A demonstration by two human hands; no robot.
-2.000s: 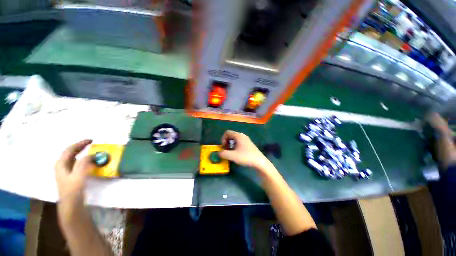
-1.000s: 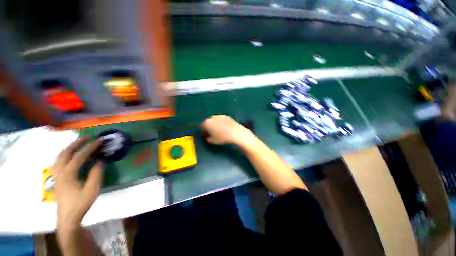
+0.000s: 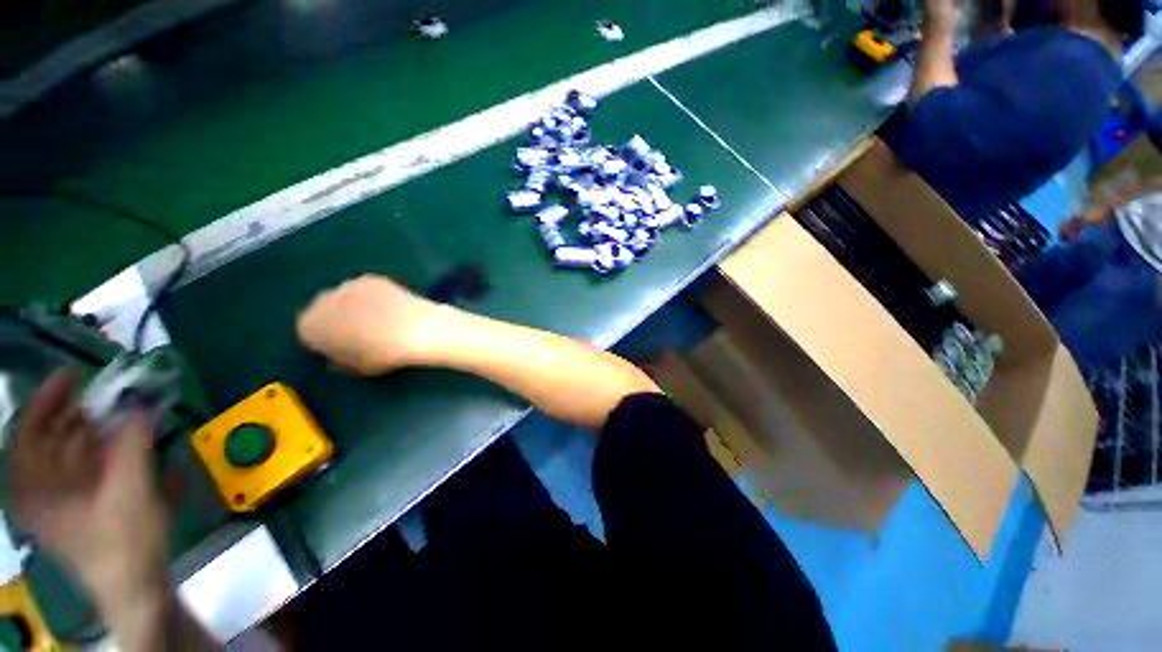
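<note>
My left hand [image 3: 96, 497] is blurred at the left edge, above the left end of the bench. A pale grey blurred shape [image 3: 134, 386] shows at its fingertips; I cannot tell if it is held. My right hand [image 3: 363, 325] is curled, low over the green bench [image 3: 421, 420]; anything inside it is hidden. A yellow button box [image 3: 261, 446] with a green button lies between the hands. Part of another yellow button box [image 3: 19, 618] shows at the lower left edge. Silver metal cylindrical parts [image 3: 612, 198] lie heaped right of my right hand. The black cup is not visible.
A dark patch [image 3: 459, 283] lies right of my right hand. A pale strip [image 3: 382, 168] borders the bench's far side, with small white pieces [image 3: 609, 29] beyond. An open cardboard box [image 3: 879, 382] stands below the bench edge. Another person [image 3: 1007, 115] works at upper right.
The view has swung right; the control box has left the picture. My left hand has moved off the left button. My right hand has left the right button and is now beyond its box.
</note>
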